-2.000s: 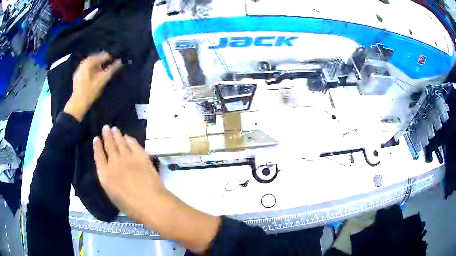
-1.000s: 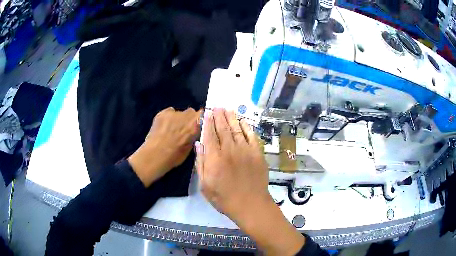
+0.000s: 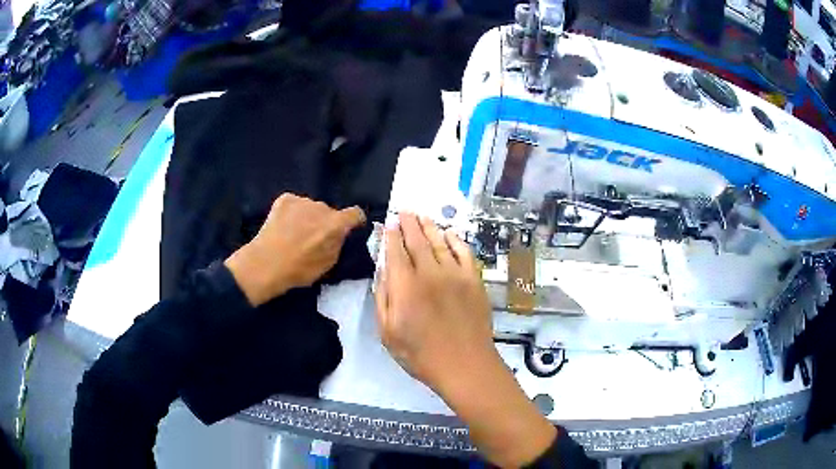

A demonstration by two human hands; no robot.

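Observation:
A large black garment lies left of the white sewing machine head, its lower part reaching the table's front edge under my left forearm. My left hand is curled on the cloth, thumb and forefinger pinching it near its right edge. My right hand lies palm down, fingers extended, on the pale bed left of the needles; its thumb is partly hidden, so any grip there cannot be told. The presser foot area is just right of my right fingertips, with brown tape beside it.
A measuring tape runs along the table's front edge. Cloth pieces lie in a pile on the floor at left, near yellow-black floor tape. A dark wire guard stands right of the needles. Dark cloth hangs at the far right.
Both hands came from the far left to the machine bed's left side. Since one second ago, my left hand has drawn slightly away from my right, and the garment's lower part has shifted left and forward.

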